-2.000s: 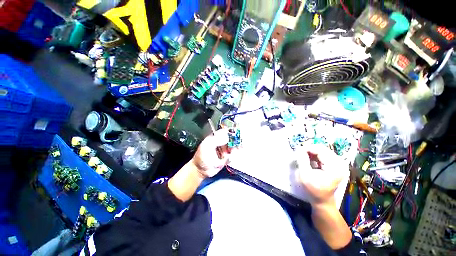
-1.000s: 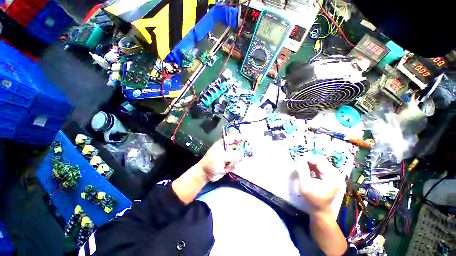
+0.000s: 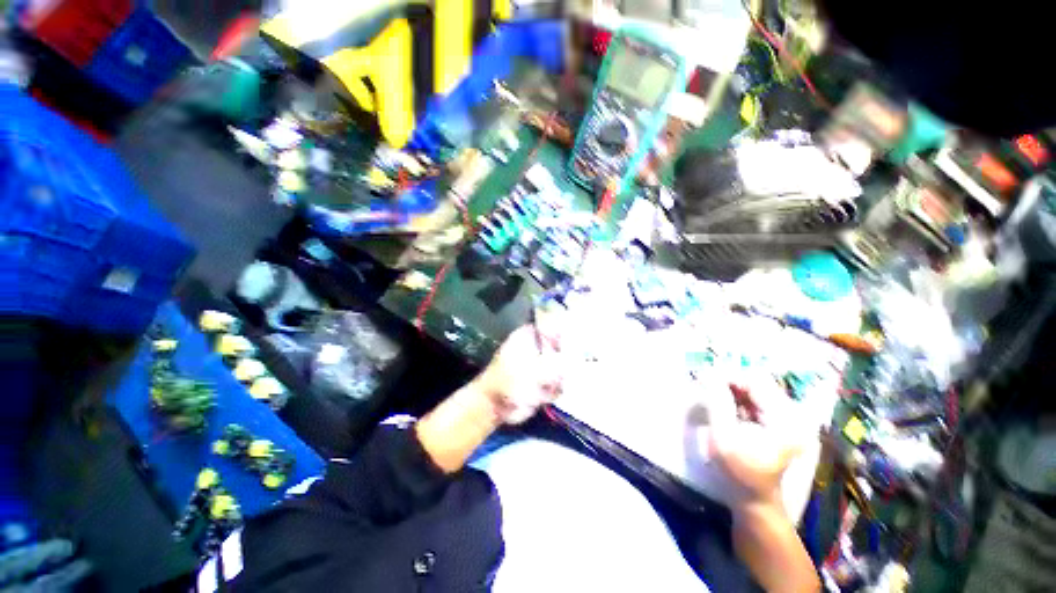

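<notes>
My left hand point(image 3: 521, 373) is at the left part of the white sheet point(image 3: 637, 388). Its fingers are pinched as they were around a small circuit board in the earlier frames; blur and glare wash out the board itself now. My right hand point(image 3: 753, 446) is low over the right part of the sheet, fingers curled; I cannot tell whether it holds anything. Small teal boards point(image 3: 799, 380) lie just beyond my right hand. More board pieces point(image 3: 654, 295) lie at the sheet's far edge.
A fan point(image 3: 764, 209), a turquoise disc point(image 3: 822, 277) and a multimeter point(image 3: 625, 110) stand behind the sheet. An orange-brown handle point(image 3: 855, 344) lies at its right edge. Tangled wires point(image 3: 892, 463) are at right. A blue tray of boards point(image 3: 278, 423) is lower left, blue crates point(image 3: 81, 220) farther left.
The view has shifted, so the bench appears slightly farther right and lower, and the picture is now blurred. Both hands keep nearly the same pose over the sheet.
</notes>
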